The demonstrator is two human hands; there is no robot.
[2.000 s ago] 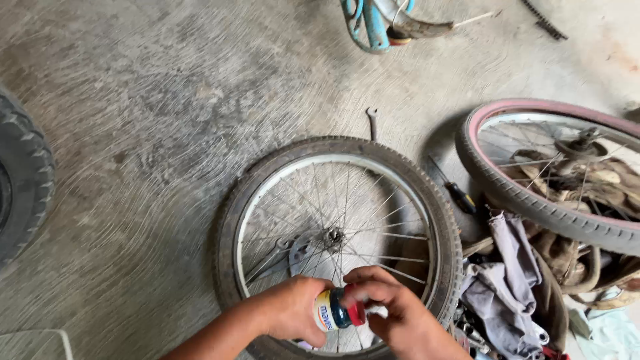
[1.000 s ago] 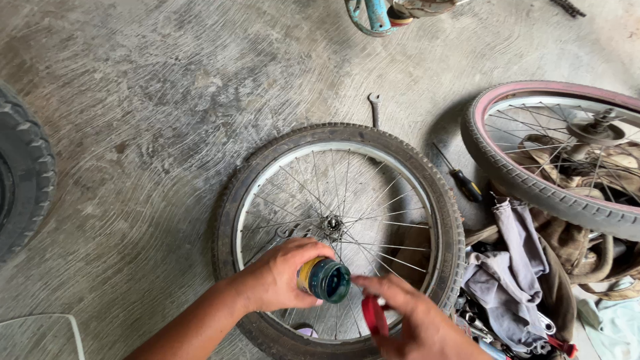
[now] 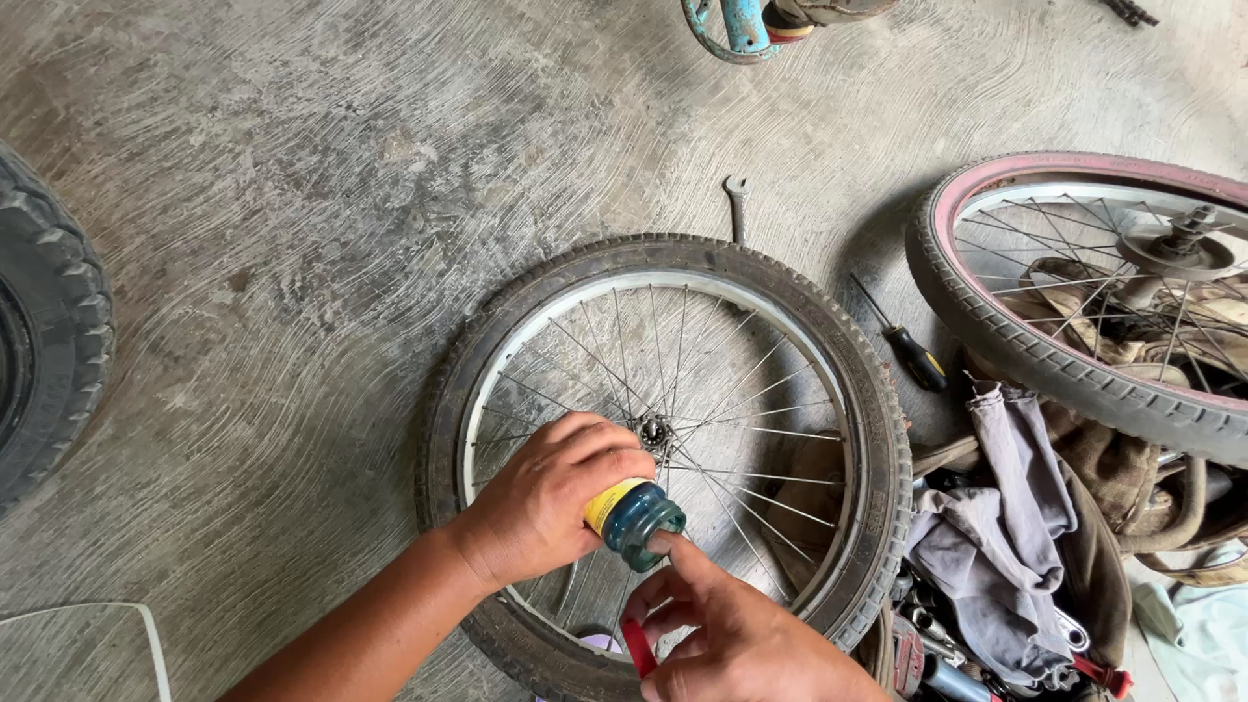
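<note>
My left hand (image 3: 561, 492) grips a small jar (image 3: 634, 522) with a yellow label, tilted with its mouth toward my right hand. The index fingertip of my right hand (image 3: 721, 624) is at the jar's mouth, its tip partly inside the rim. A red lid (image 3: 639, 647) is held by the other fingers of that hand. Both hands are above a bicycle wheel (image 3: 882, 458) with a dark tyre, spokes and a silver rim. The wheel's hub (image 3: 654, 431) shows just beyond my left hand.
An open-end wrench (image 3: 737, 210) lies at the wheel's far edge, a screwdriver (image 3: 915, 357) to its right. Farther right are a pink-rimmed wheel (image 3: 1072, 385), a grey cloth (image 3: 1004, 526) and assorted tools (image 3: 941, 634). A thick black tyre (image 3: 58, 322) stands at far left.
The red lid, at the jar two seconds ago, is off and in my right hand. Since one second ago, my right index finger has moved to the jar's open mouth.
</note>
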